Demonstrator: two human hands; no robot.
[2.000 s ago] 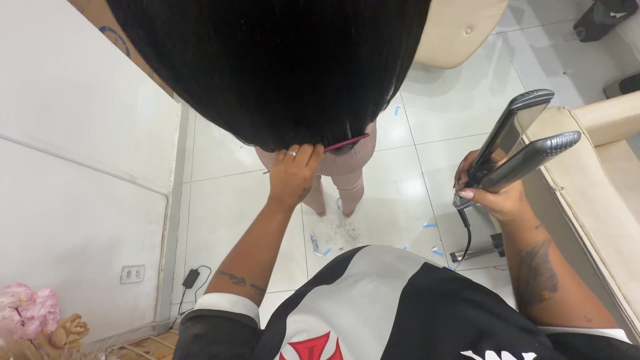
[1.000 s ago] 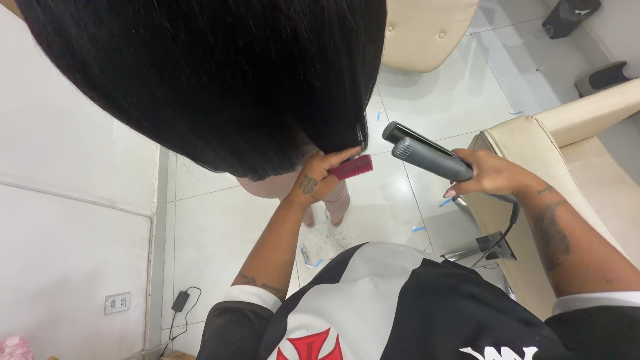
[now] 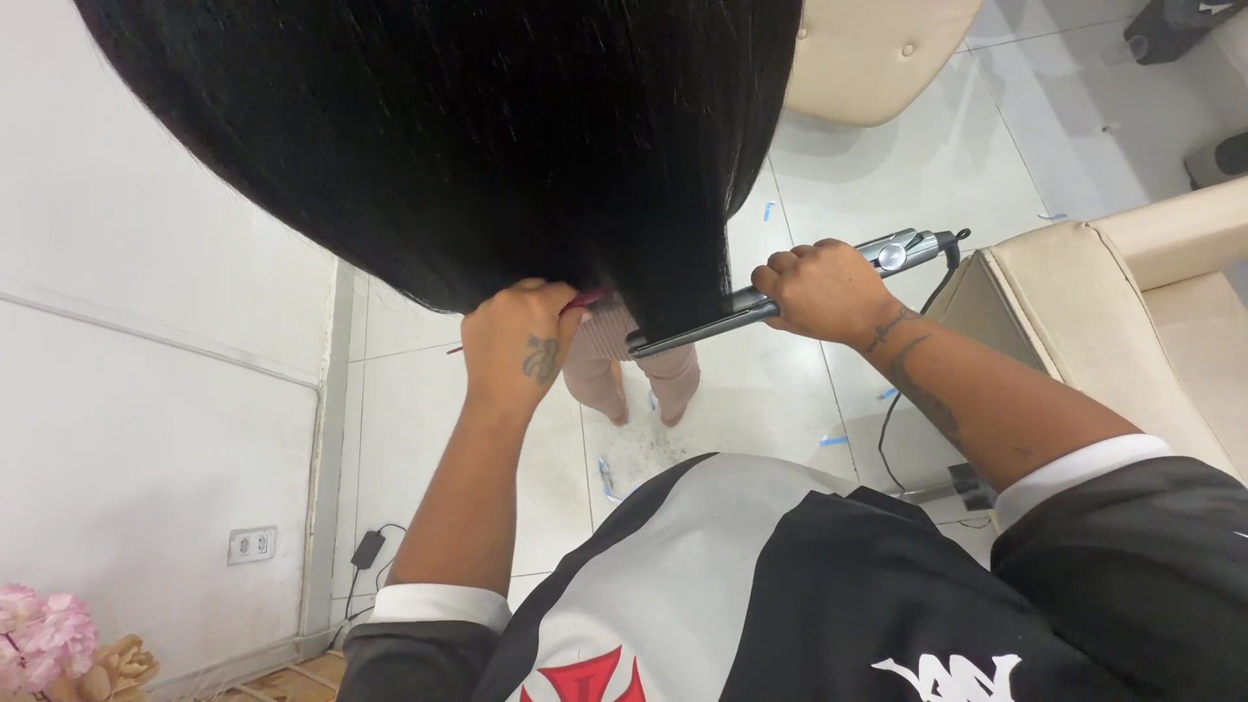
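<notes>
Long straight black hair (image 3: 468, 127) of a person standing in front of me fills the upper part of the view. My left hand (image 3: 517, 336) is closed around a dark red comb (image 3: 587, 296) at the hair's lower edge; a thin end of it shows left of the hand. In my right hand (image 3: 824, 291) is a grey hair straightener (image 3: 702, 334), its plates around the ends of a lock at the right side of the hair. Its cord (image 3: 941, 283) hangs from the handle end. Below the hair, the person's pink ribbed trousers (image 3: 595, 366) are visible.
A beige padded chair (image 3: 858, 68) stands at the upper right and a beige armchair (image 3: 1063, 283) at the right. A white wall (image 3: 146, 409) with a socket (image 3: 252, 546) is on the left. Pink artificial flowers (image 3: 49, 634) are at the lower left. Blue scraps (image 3: 833, 441) lie on the tiles.
The straightener, earlier held with its plates apart beside the hair, now points left with a lock between its plates. My left hand with the comb has moved left from the hair's right edge.
</notes>
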